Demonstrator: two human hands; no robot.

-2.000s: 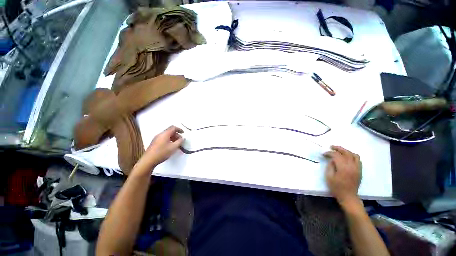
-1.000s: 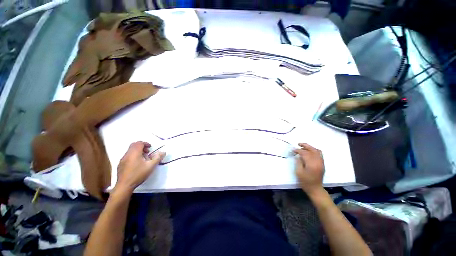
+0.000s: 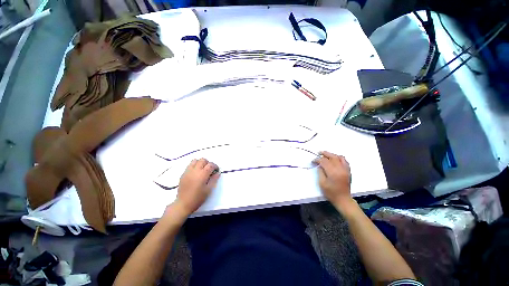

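Note:
Two white curved strips with thin dark edges lie one behind the other on the white table. The near strip (image 3: 251, 158) lies in front of me, its left tip uncovered. The far strip (image 3: 223, 137) is low in contrast. My left hand (image 3: 199, 180) rests on the near strip's front edge, left of its middle, fingers curled. My right hand (image 3: 334, 172) is at the near strip's right end, fingertips touching it. Whether either hand grips the strip is hard to tell.
Crossed brown pieces (image 3: 89, 128) and a crumpled brown pile (image 3: 95, 67) are at left. A tied strip bundle (image 3: 268, 56), pen (image 3: 304, 90) and black loop (image 3: 308, 28) are behind. The iron (image 3: 382, 114) stands on a dark mat (image 3: 407, 167) at right.
My left hand has moved right along the near strip, from its left end toward its middle, uncovering the left tip. My right hand has come to the strip's right end. The view has shifted.

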